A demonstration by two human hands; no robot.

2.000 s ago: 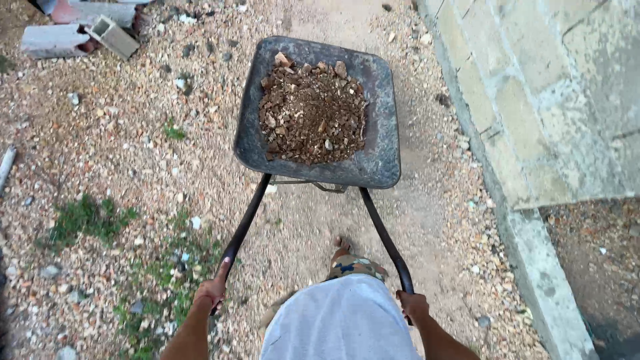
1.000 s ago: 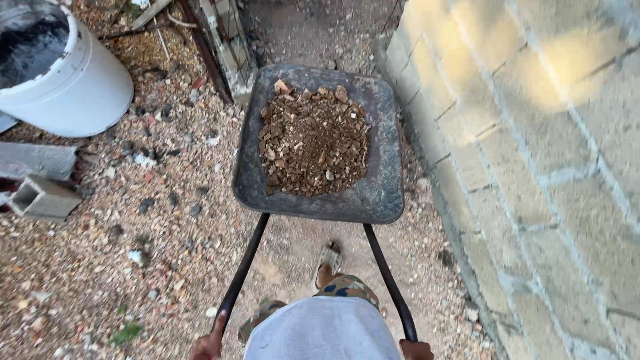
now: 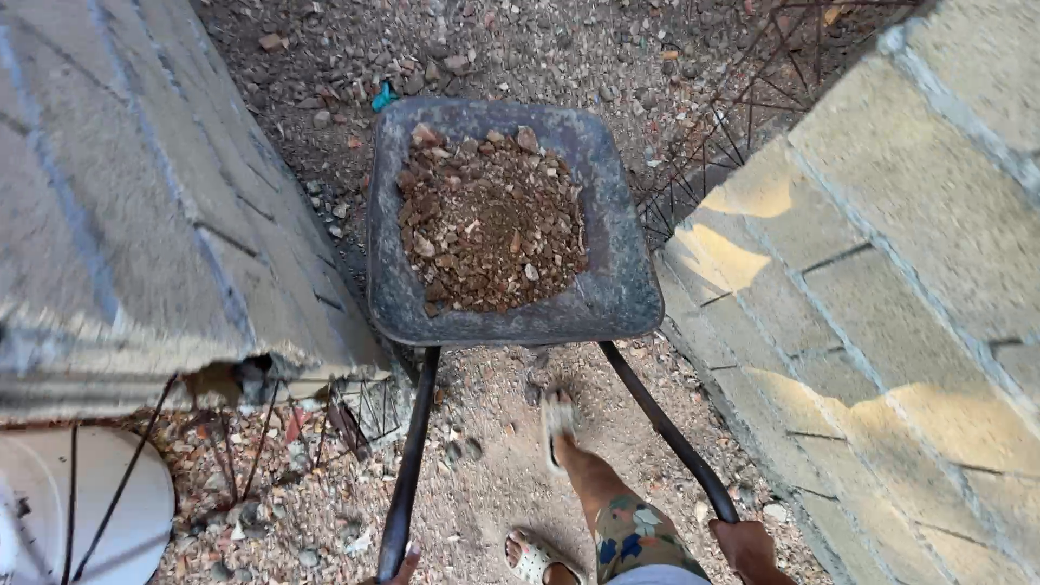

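A worn metal wheelbarrow tray point(image 3: 621, 301) holds a heap of brown soil and broken stones point(image 3: 496, 227) in the middle of the view. Two dark tubular handles run back from it toward me. My left hand point(image 3: 398, 570), mostly cut off by the bottom edge, grips the end of the left handle point(image 3: 410, 479). Around the right handle point(image 3: 674, 439), near its end, my right hand point(image 3: 749, 546) is closed. My feet in light clogs show on the ground between the handles.
Concrete block walls stand close on both sides, the left wall point(image 3: 162, 187) near the tray's left edge and the right wall point(image 3: 877, 325) by its right. Thin metal rods point(image 3: 747, 106) stick out beyond the right wall. At lower left sits a white plastic bucket point(image 3: 122, 496). Gravel ground point(image 3: 504, 49) lies ahead.
The wheelbarrow has moved forward from the open gravel into the gap between two block walls. The white bucket, ahead on the left a second ago, is now at lower left. Both hands stay on the handles.
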